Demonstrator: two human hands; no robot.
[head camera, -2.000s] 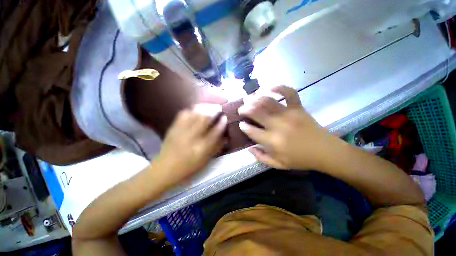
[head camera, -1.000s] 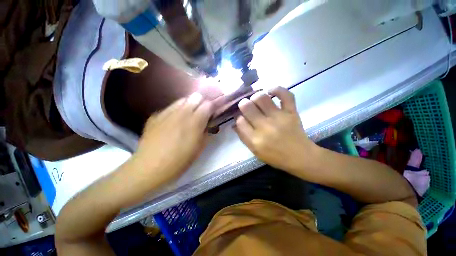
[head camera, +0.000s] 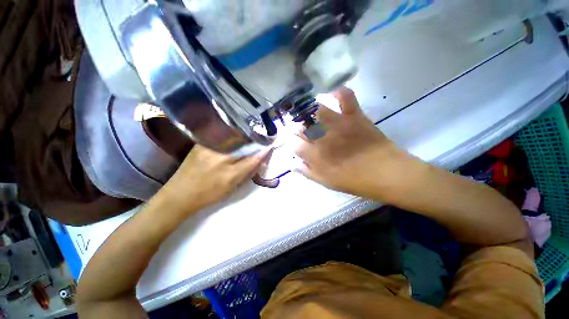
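The brown garment (head camera: 43, 134) lies heaped at the left, with its pale grey curved band (head camera: 115, 146) beside the machine head. A small tan-yellow tag (head camera: 148, 112) shows on it, partly behind the shiny curved guard (head camera: 181, 81). The needle area (head camera: 274, 128) is brightly lit and glares. My left hand (head camera: 215, 174) lies flat at the left of the needle, fingertips close to it; the cloth under it is mostly hidden. My right hand (head camera: 343, 146) is at the right of the needle, fingers bent beside the presser area; what it touches is hidden.
The white machine head with a blue stripe (head camera: 256, 47) and a white knob (head camera: 330, 61) looms above the hands. A pale worn table edge (head camera: 274, 240) runs across the front. A green basket (head camera: 552, 205) with red and pink scraps is at right, a blue basket (head camera: 237, 296) below the edge.
The machine head and shiny guard now loom larger in view. The brown strip between the hands is no longer visible. My right hand has moved up beside the needle; my left hand lies flatter.
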